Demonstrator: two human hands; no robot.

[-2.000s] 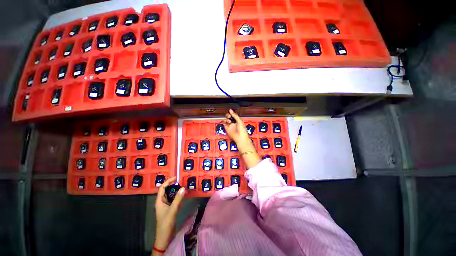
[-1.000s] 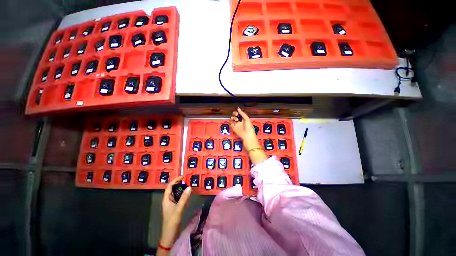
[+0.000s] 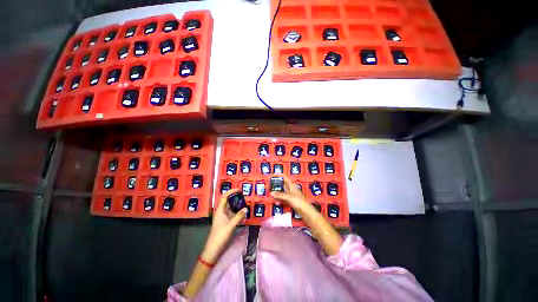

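My left hand (image 3: 227,215) holds a black smartwatch body (image 3: 236,202) between thumb and fingers, over the lower left corner of the near right orange-red foam tray (image 3: 345,203). My right hand (image 3: 290,194) has its fingers on another watch body (image 3: 276,184) with a greyish face, over the middle of the same tray. Whether this one is lifted clear of its pocket cannot be told. Black watch bodies fill most visible pockets; two at the back left are empty. My hands hide some pockets.
Another filled foam tray (image 3: 153,214) lies to the left. The raised shelf (image 3: 236,74) bears a full-looking tray (image 3: 209,76) and a partly filled one (image 3: 366,75). A black cable (image 3: 258,88) hangs to the shelf edge. A yellow-and-dark pen (image 3: 354,165) lies on the white bench.
My right hand has come down from the shelf's front edge and cable end to the middle of the tray. My left hand has moved up and right with its watch body.
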